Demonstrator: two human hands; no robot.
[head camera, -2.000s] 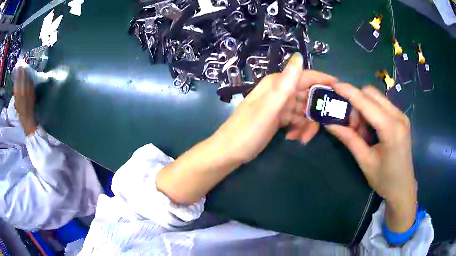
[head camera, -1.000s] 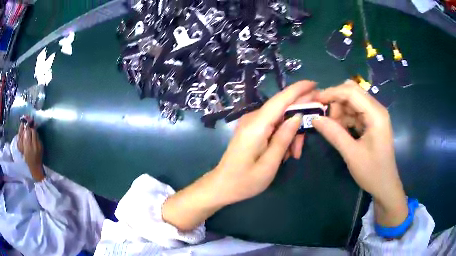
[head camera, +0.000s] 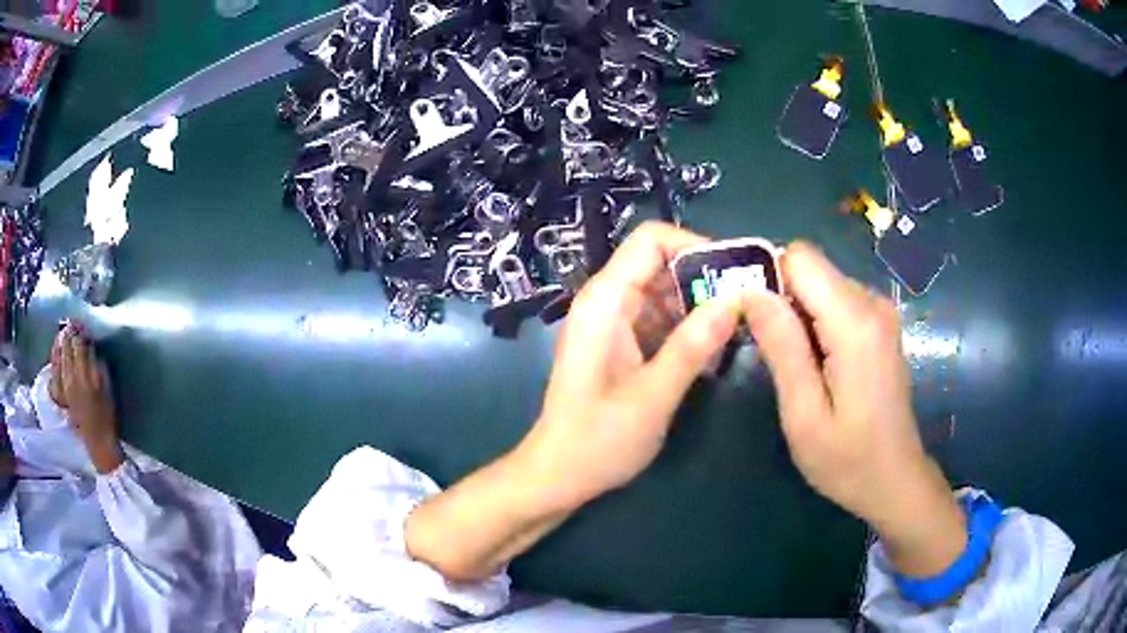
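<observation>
A watch (head camera: 727, 267) with a light rim and a black screen face is held up between both hands. The screen bears a white label with a green tab. My left hand (head camera: 618, 371) grips the watch's left side, its thumb at the lower edge of the face. My right hand (head camera: 847, 371) grips the right side, its thumb also at the lower edge. The thumbs nearly meet. The fingers behind the watch and its underside are hidden.
A large heap of black and silver clips (head camera: 494, 148) lies beyond my hands. Several display screens (head camera: 812, 124) with gold tails lie at right. White scraps (head camera: 109, 200) lie at left. Another person's hand (head camera: 84, 390) rests at the far left. A blue band (head camera: 958, 556) circles my right wrist.
The watch has moved left and its face is tilted differently. Both thumbs now press against its lower edge. The view has shifted, so the clips and screens appear further left.
</observation>
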